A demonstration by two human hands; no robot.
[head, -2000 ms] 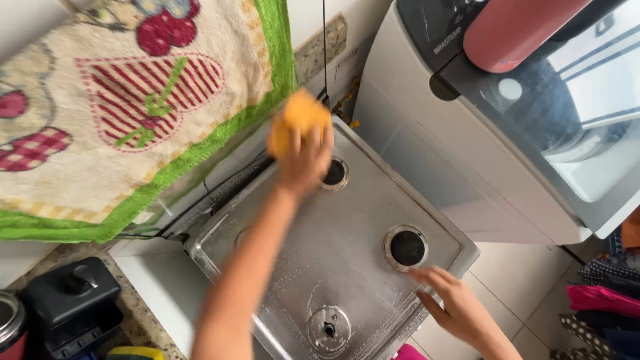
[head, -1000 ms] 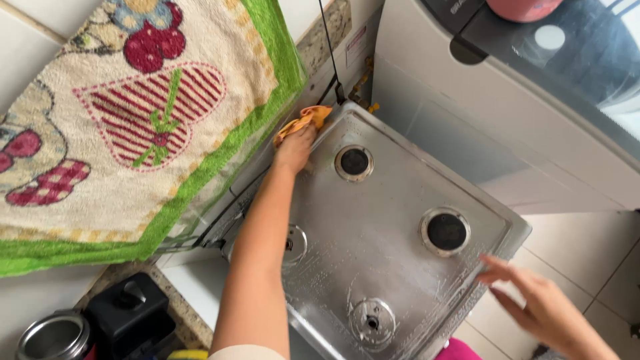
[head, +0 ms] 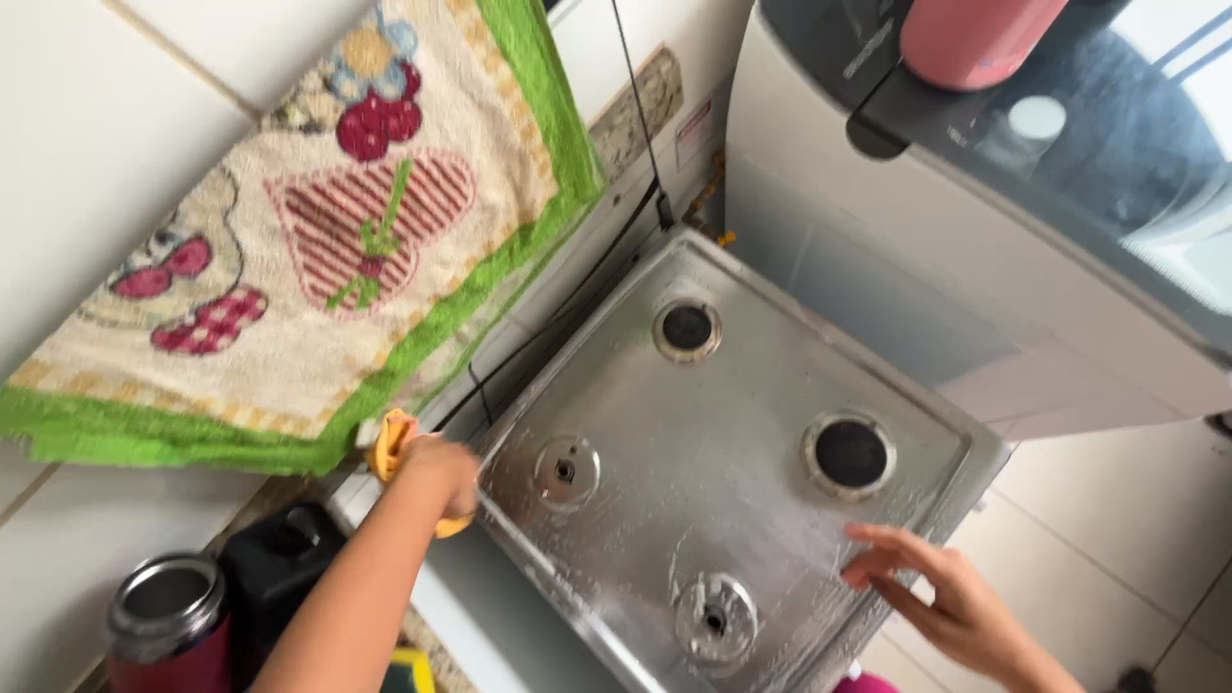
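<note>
My left hand (head: 438, 474) grips a crumpled orange cloth (head: 393, 445) at the left corner of the stainless steel stovetop (head: 693, 433). Part of the cloth is hidden behind my fingers. Over the near right edge of the stovetop, my right hand (head: 929, 587) hovers with fingers apart and nothing in it. Two burner openings have dark centres, and two round burner bases show bare metal with a small fitting. The metal looks wet and streaked near the closest burner base (head: 715, 619).
A green-edged towel (head: 385, 241) hangs on the tiled wall. A washing machine (head: 914, 260) bearing a pink container (head: 972, 38) stands right of the stove. An open metal-rimmed flask (head: 166, 616), a black container (head: 279, 577) and a yellow-edged sponge (head: 414, 669) sit lower left.
My left hand has moved with the orange cloth from the stovetop's back corner along its wall side to the left corner. My right hand stays near the right edge, empty.
</note>
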